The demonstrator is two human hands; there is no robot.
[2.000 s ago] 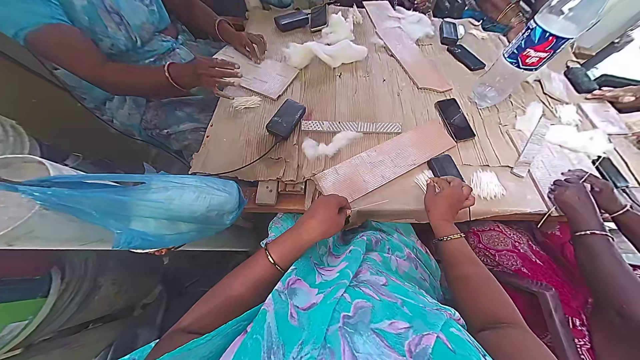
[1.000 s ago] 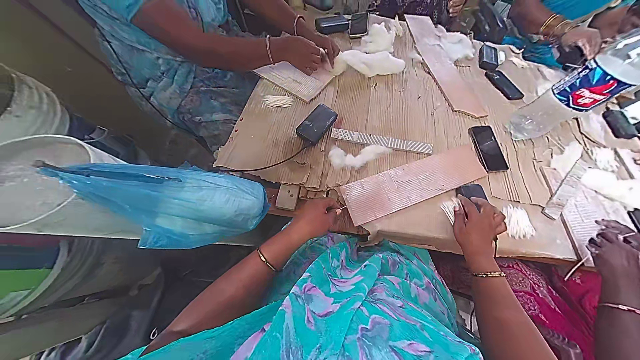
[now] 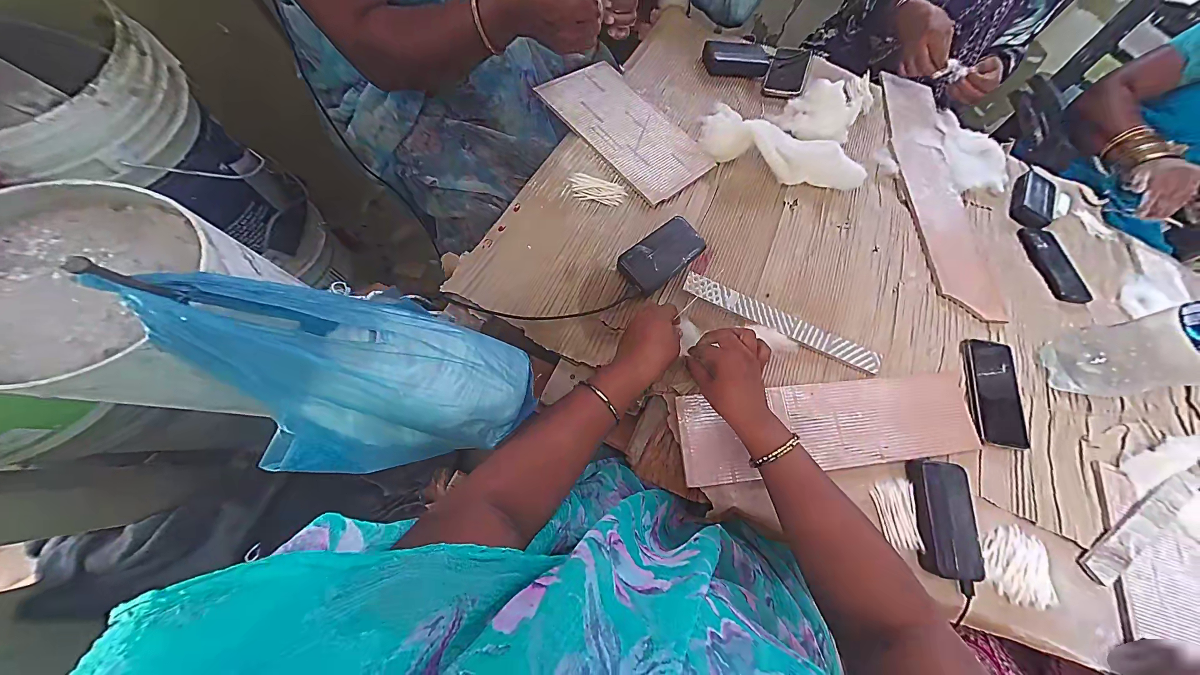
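My left hand (image 3: 650, 339) pinches a thin pale stick, pointing up from its fingertips. Close beside it, my right hand (image 3: 729, 366) has its fingers bent at a tuft of white cotton (image 3: 689, 333) lying between the hands; whether it grips the cotton is hard to tell. Under my right wrist lies a pinkish ribbed board (image 3: 872, 420). A patterned metallic strip (image 3: 787, 323) stretches away to the right of both hands, and a black box-shaped device (image 3: 662, 254) with a cable sits just beyond them. Thin white sticks lie in two piles (image 3: 897, 514) (image 3: 1020, 566) around another black device (image 3: 945, 520).
A blue plastic bag (image 3: 403, 375) and a white bucket (image 3: 169, 202) stand left of the table. Larger cotton pieces (image 3: 797, 155), more boards (image 3: 623, 131), a phone (image 3: 996, 394) and a plastic bottle (image 3: 1116, 356) are on the table. Other people's hands work around the far edge.
Both hands have left the near edge and the pinkish board and come together by the cotton tuft. The person at upper left no longer touches the board there. The view has shifted.
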